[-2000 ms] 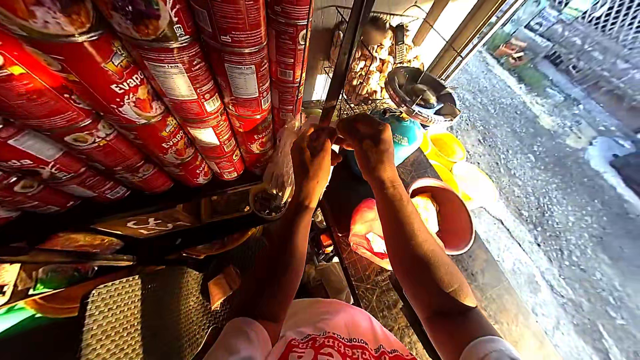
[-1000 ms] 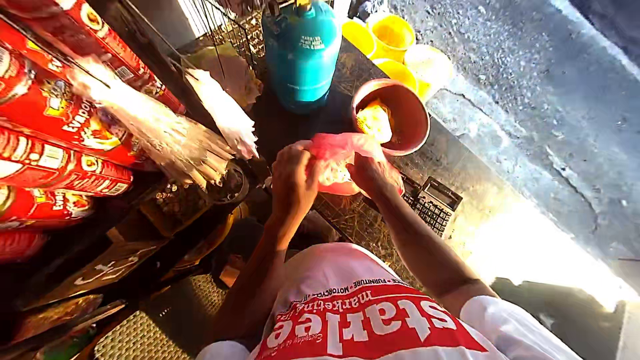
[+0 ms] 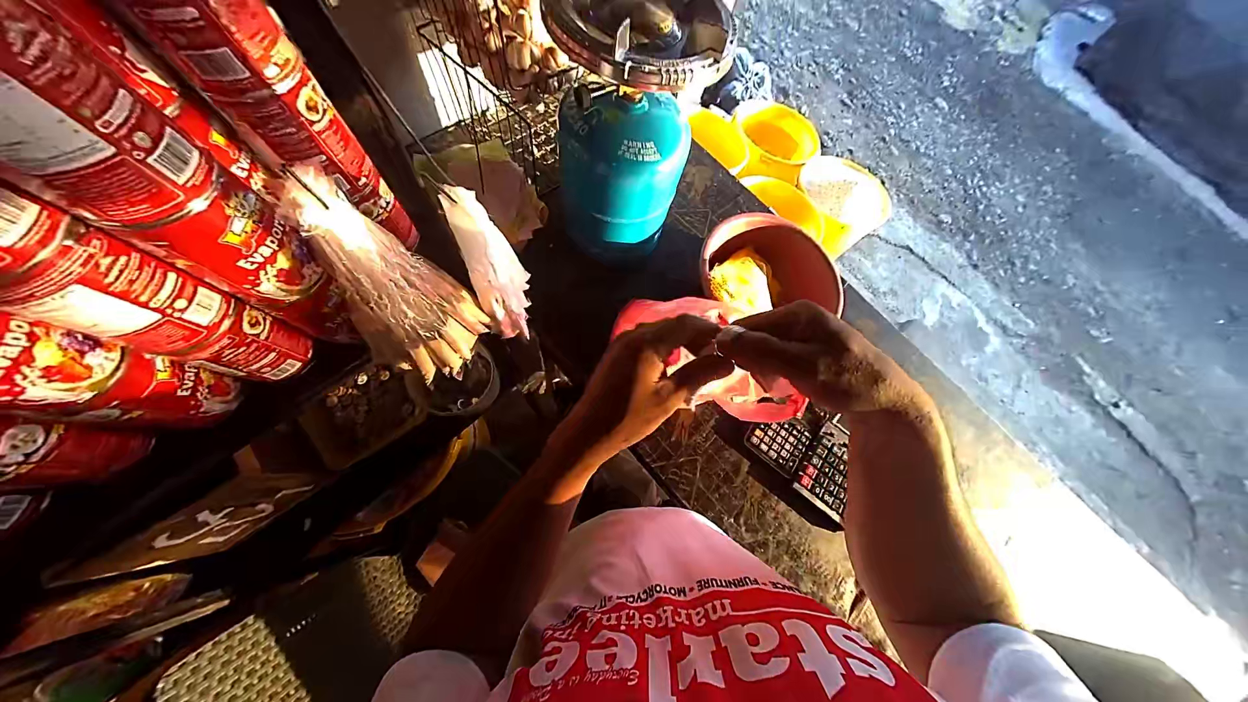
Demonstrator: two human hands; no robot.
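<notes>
A pinkish-red plastic bag (image 3: 756, 398) lies on the counter below my two hands, just in front of a brown round tub (image 3: 801, 261) that has something yellow and white in it. My left hand (image 3: 648, 375) and my right hand (image 3: 824, 359) meet above the bag, fingertips pinched together. Something small and pale shows at the right fingertips; what it is cannot be made out. Whether the left fingers grip it too is unclear. Two black calculators (image 3: 824, 463), or one with two key blocks, lie under my right wrist.
A teal gas cylinder (image 3: 624, 171) with a burner (image 3: 648, 44) on top stands beyond my hands. Yellow buckets (image 3: 777, 136) are past the counter edge. At the left hang clear plastic bags (image 3: 380, 283) before stacked red cans (image 3: 146, 166). A wire rack (image 3: 487, 107) holds garlic-like bulbs.
My hands were up by the hanging strip two seconds ago, then down at the pink bag with fingers on it. Now they are together above it. The view has shifted.
</notes>
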